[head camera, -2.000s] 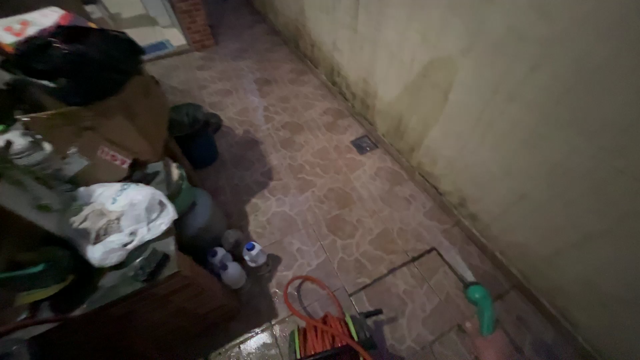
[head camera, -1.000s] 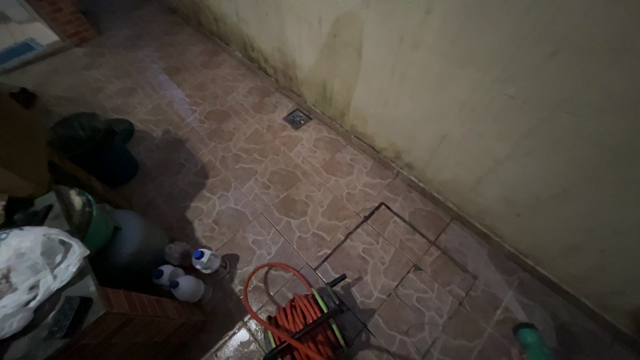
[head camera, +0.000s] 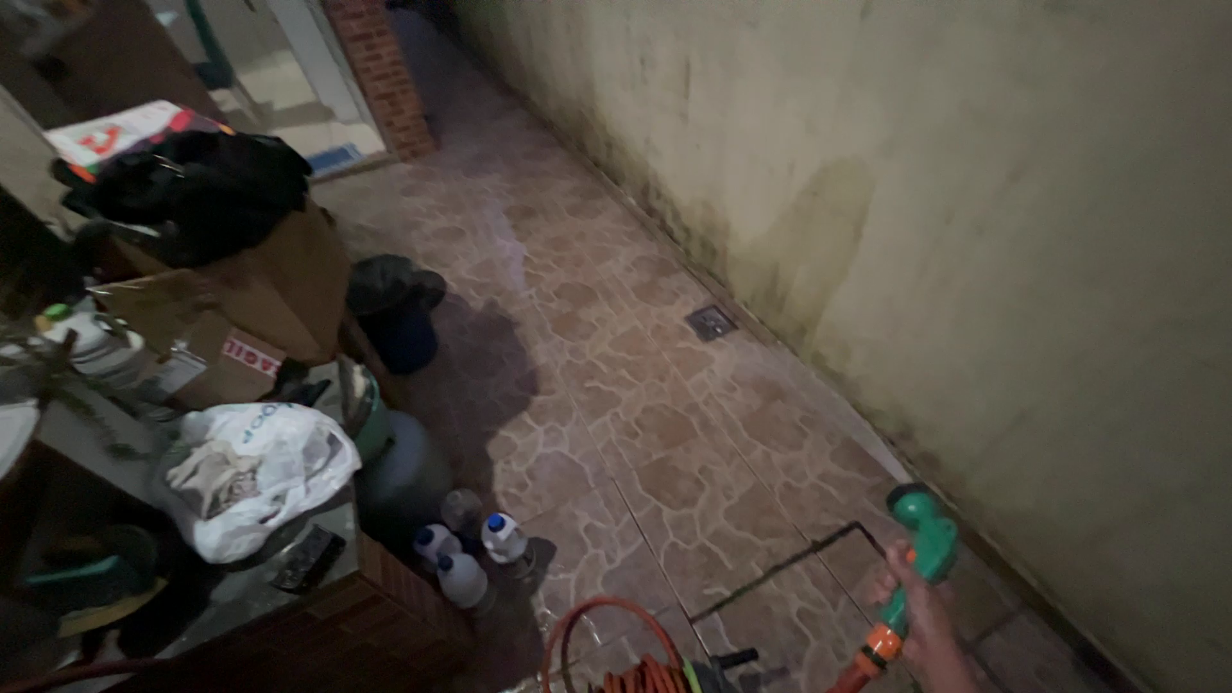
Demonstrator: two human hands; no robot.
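At the lower right, my right hand (head camera: 919,611) is wrapped around the handle of a green hose spray nozzle (head camera: 924,539). A jet of water (head camera: 852,423) leaves its black head and runs along the foot of the wall toward a square floor drain (head camera: 710,323). An orange connector (head camera: 880,645) joins the nozzle to an orange-red hose (head camera: 851,678). More of this hose lies wound on a hose reel (head camera: 643,678) at the bottom edge, left of the hand. My left hand is out of the picture.
A stained wall (head camera: 1020,289) borders the patterned tile floor (head camera: 664,423) on the right. On the left, a counter (head camera: 337,577) holds a white plastic bag (head camera: 269,462) and a cardboard box (head camera: 289,279). Several plastic bottles (head camera: 464,579) and a dark blue bucket (head camera: 409,339) stand on the floor.
My hand shows again with the nozzle; one second ago only the nozzle showed at the bottom edge. The view has swung, bringing the box and doorway back in.
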